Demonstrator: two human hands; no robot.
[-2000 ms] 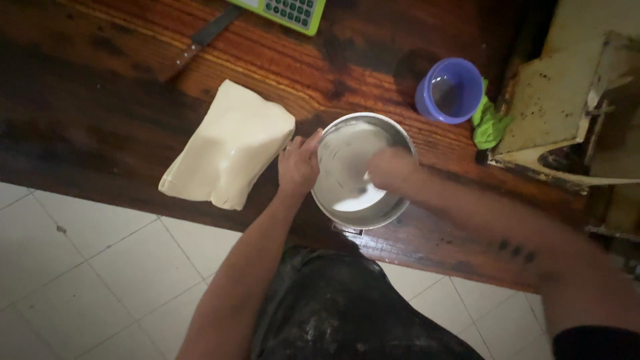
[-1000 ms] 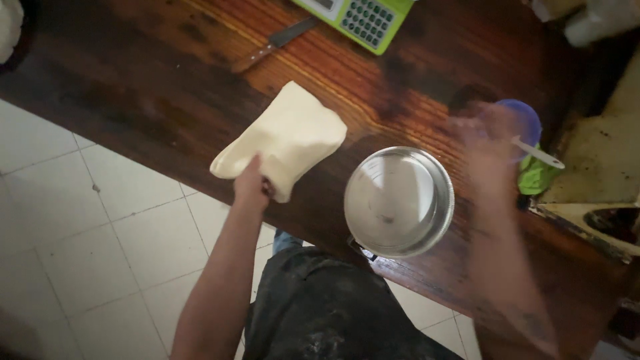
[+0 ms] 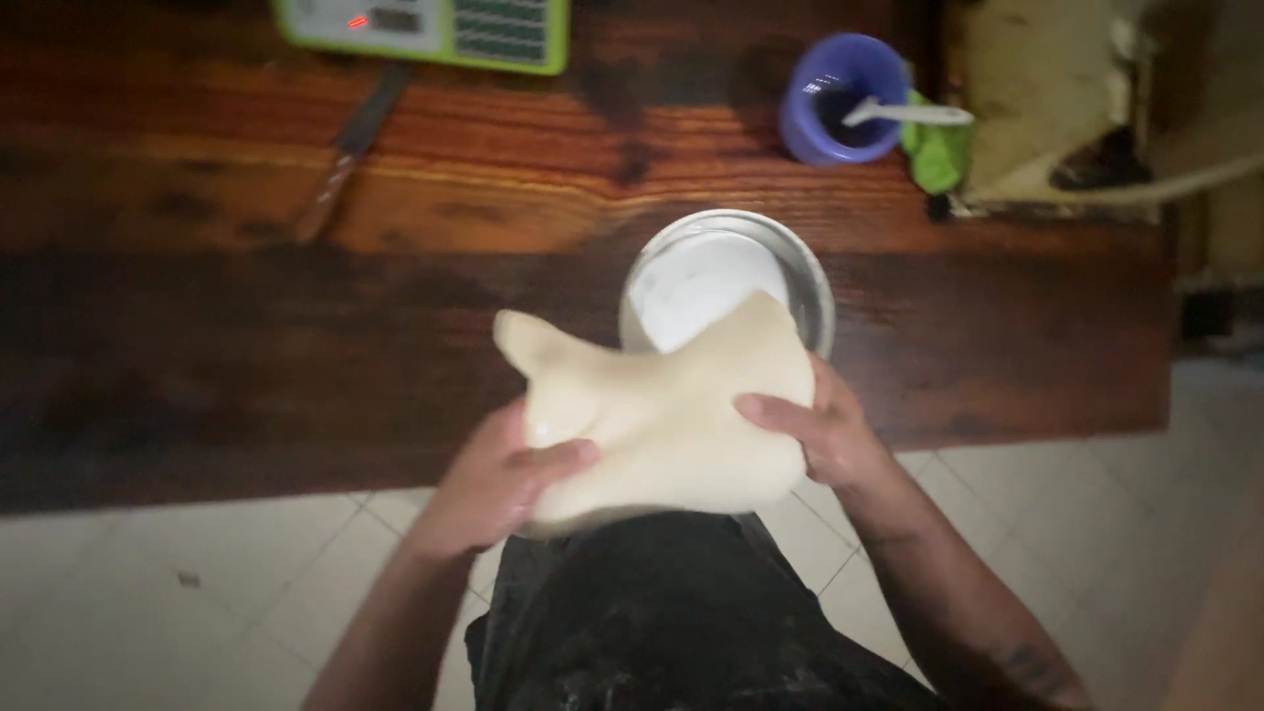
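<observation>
A slab of pale dough (image 3: 671, 425) hangs between my two hands, lifted at the table's front edge. My left hand (image 3: 504, 474) grips its left side with the thumb on top. On the other side my right hand (image 3: 820, 415) holds the dough, thumb also on the upper face. Behind the dough stands a round metal pan (image 3: 815, 286), partly covered by it in this view; its inside looks whitish. A blue plastic cup (image 3: 800, 118) with dark contents is farther back to the right, with a white-handled utensil (image 3: 923, 114) resting in it.
A green digital scale (image 3: 504, 64) lies at the back left, and a knife (image 3: 365, 123) is in front of it on the wooden table (image 3: 296, 346). Green cloth or plastic (image 3: 938, 158) sits beside the cup, near a worn pale metal structure (image 3: 1027, 99) at the right.
The dough, on the table left of the pan before, is now raised in both hands. My right hand has come from the cup to the dough. The white-handled utensil now rests in the cup.
</observation>
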